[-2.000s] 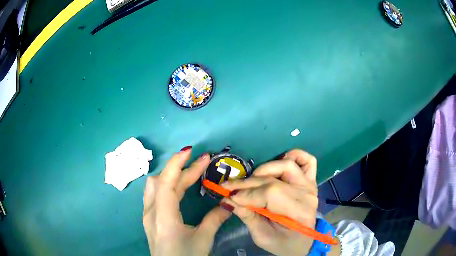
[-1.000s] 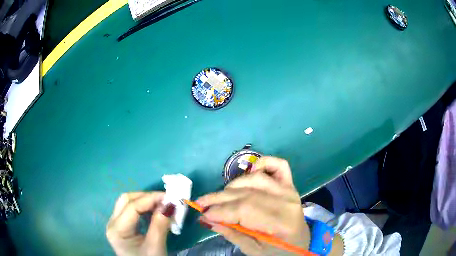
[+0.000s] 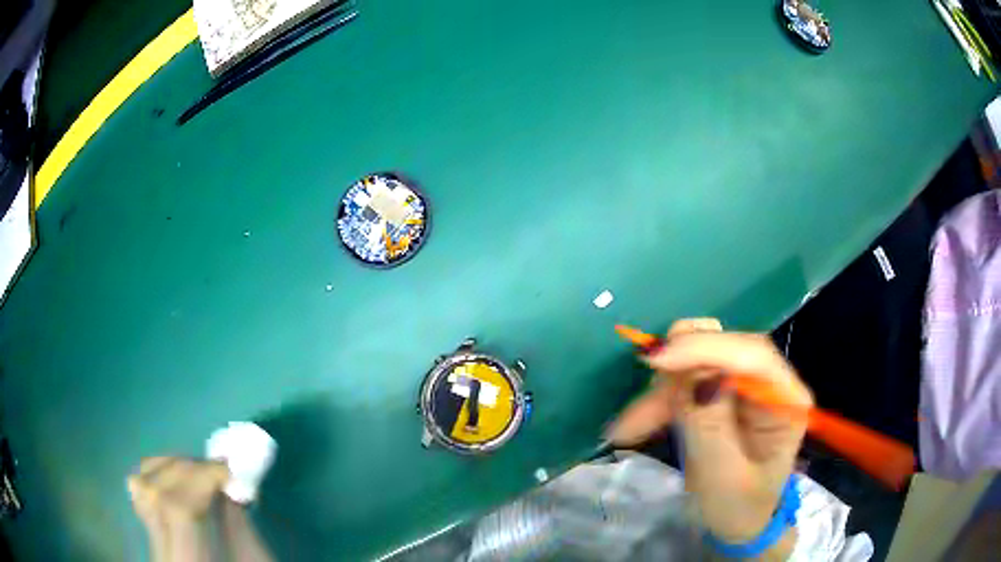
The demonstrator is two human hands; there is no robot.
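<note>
The round watch case [image 3: 474, 402] lies on the green mat near the front edge, its yellow and black inside facing up, with a black strip and a white piece in it; no hand touches it. My right hand [image 3: 719, 401], to its right and blurred, holds the orange pick [image 3: 862, 439] with its tip pointing left above the mat. My left hand [image 3: 181, 494], at the lower left and blurred, is closed on the white wipe [image 3: 244, 456]. The round circuit board module [image 3: 382, 220] lies farther back, apart from the case.
A small white scrap [image 3: 603, 299] lies right of the case. Black tweezers [image 3: 269, 66] lie along the white board [image 3: 247, 31] at the far left. A second board module [image 3: 807, 24] is at the far right. A person's pink sleeve [image 3: 966, 340] shows at the right edge.
My left hand picked up the wipe and has moved left with it. My right hand with the pick has moved away from the case to the right, leaving the case uncovered.
</note>
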